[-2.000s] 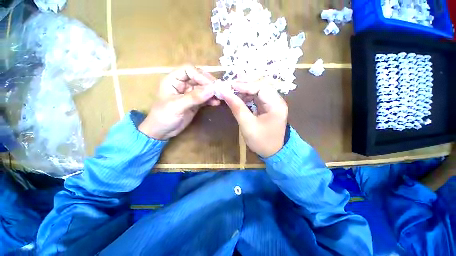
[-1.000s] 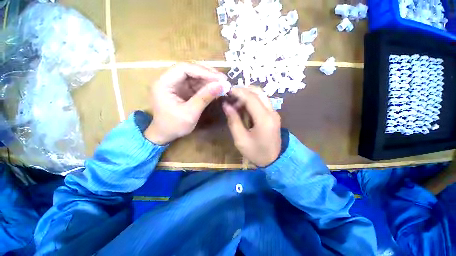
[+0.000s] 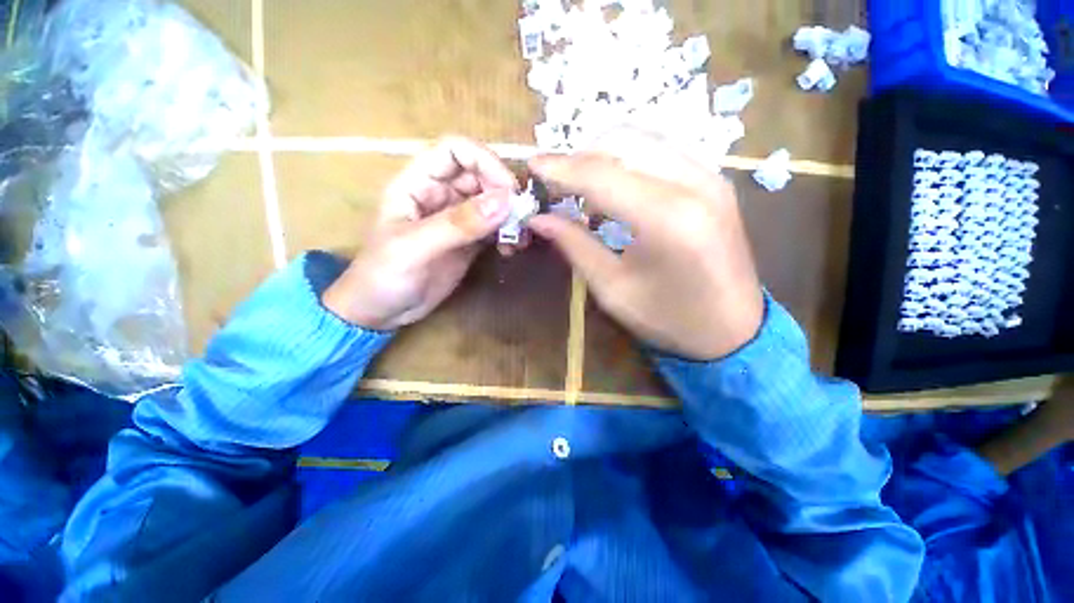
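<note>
My left hand [image 3: 430, 236] holds a small white plastic housing [image 3: 518, 216] between thumb and fingertips, in front of the pile. My right hand [image 3: 660, 242] is just right of it, thumb and index finger apart around the housing's right side. A dark spot shows between the right fingertips and the housing; I cannot tell what it is. A loose white part [image 3: 615, 234] shows between the right thumb and fingers. The pile of white housings [image 3: 624, 71] lies beyond my hands, partly hidden by the right one.
A black tray [image 3: 874, 247] with close rows of white parts lies at right. Beyond it is a blue bin [image 3: 905, 53] of white parts. A few separate parts [image 3: 831, 47] lie left of the bin. Clear plastic bags [image 3: 112, 259] lie at left. Another person's sleeve [image 3: 972, 501] shows at lower right.
My right hand has moved right and turned more palm-down, its thumb and index finger apart. My left hand keeps the housing at nearly the same place. The view has shifted slightly.
</note>
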